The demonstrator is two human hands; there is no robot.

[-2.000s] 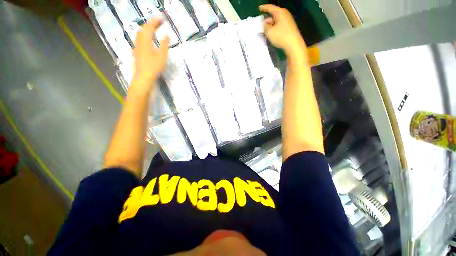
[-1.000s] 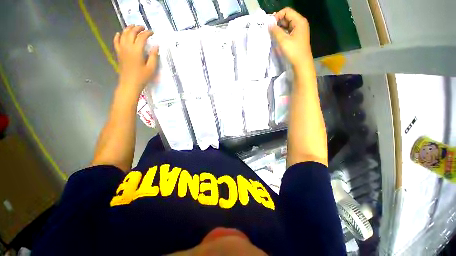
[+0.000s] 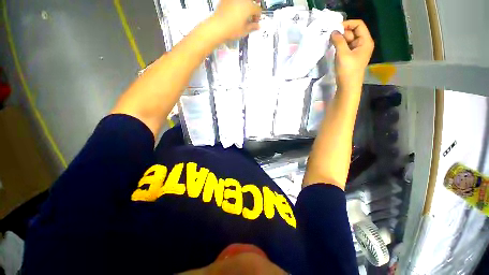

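A clear blister tray [image 3: 316, 126] with two rows of white pouches lies in front of my torso. My right hand [image 3: 351, 45] pinches the end of a white pouch [image 3: 312, 49] at the tray's far right. This pouch lies slanted across the upper right pockets. My left hand [image 3: 238, 20] is over the tray's far edge, its fingers bent near the top of a middle pouch [image 3: 260, 56]. Whether its fingertips grip anything is unclear. My left forearm covers part of the upper left pockets. Lower-row pouches [image 3: 198, 119] lie side by side in their pockets.
Another filled tray [image 3: 179, 24] lies beyond, partly hidden by my left arm. A dark green surface [image 3: 383, 27] is at the far right. A metal frame [image 3: 423, 107], a yellow can [image 3: 466, 185] and a small fan [image 3: 371, 244] are on the right. Yellow-lined floor [image 3: 88, 64] is left.
My left hand has moved from the tray's upper left corner rightward to its far middle edge. The pouch at my right hand now slants, and faint coloured shapes show in the upper pockets.
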